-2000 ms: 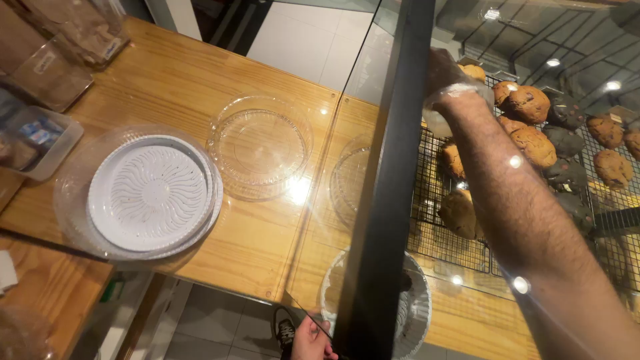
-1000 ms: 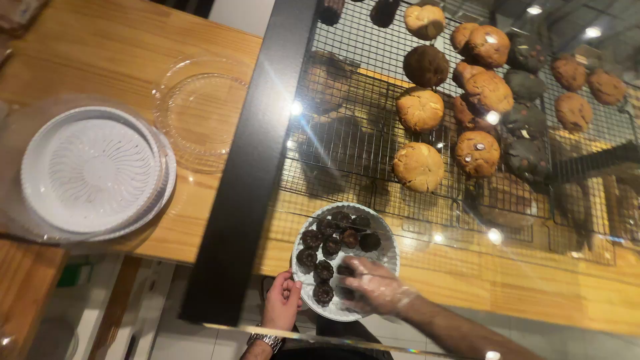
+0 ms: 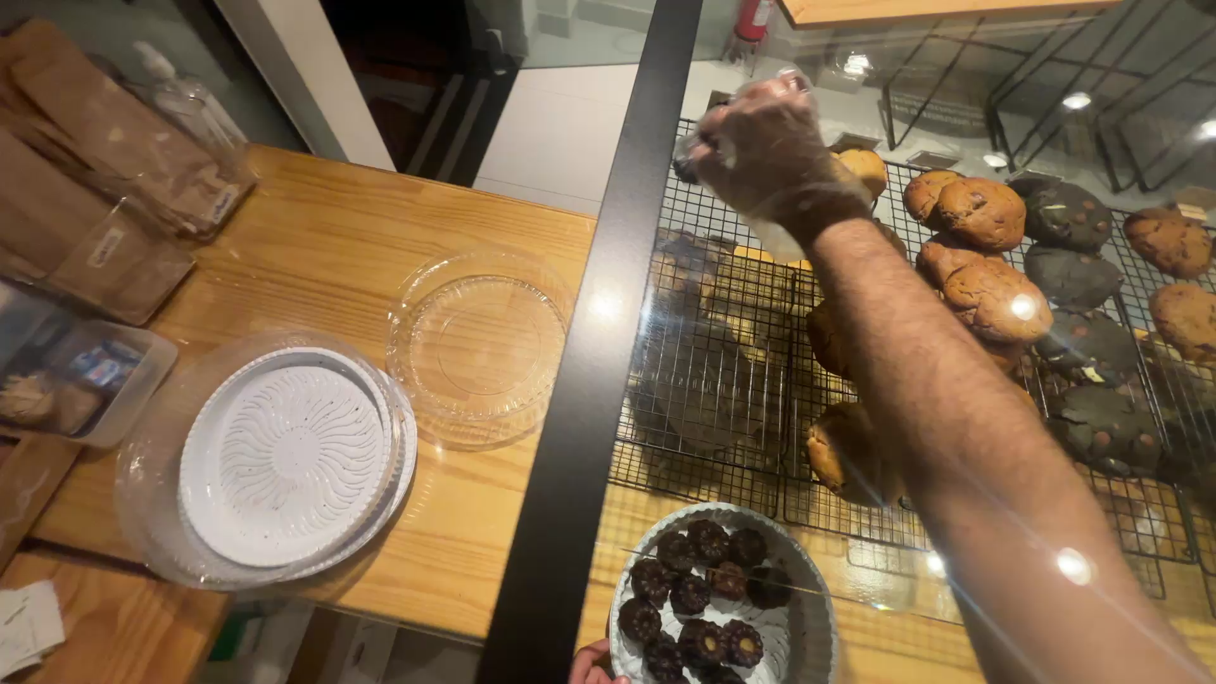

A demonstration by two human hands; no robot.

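My left hand (image 3: 597, 663) grips the rim of a round white fluted dish (image 3: 817, 608) at the bottom of the view; only some fingers show. Several dark canelé pastries (image 3: 703, 594) lie in the dish. Under the glass, my right hand (image 3: 760, 152), in a clear plastic glove, reaches to the far left corner of a black wire cooling rack (image 3: 722, 380). Its fingers are curled around a dark pastry (image 3: 686, 171), mostly hidden by the hand. Large golden cookies (image 3: 983, 214) and dark cookies (image 3: 1073, 275) rest on the rack beside my forearm.
A black frame bar (image 3: 594, 361) edges the glass. To its left on the wooden counter (image 3: 313, 228) lie a clear plastic lid (image 3: 484, 347) and stacked white dishes (image 3: 285, 456). Paper bags (image 3: 114, 142) and a plastic container (image 3: 123, 370) stand at the far left.
My right hand has left the dish and moved up to the rack's far corner. Dark pastries fill much of the dish now and one second ago. The view has shifted.
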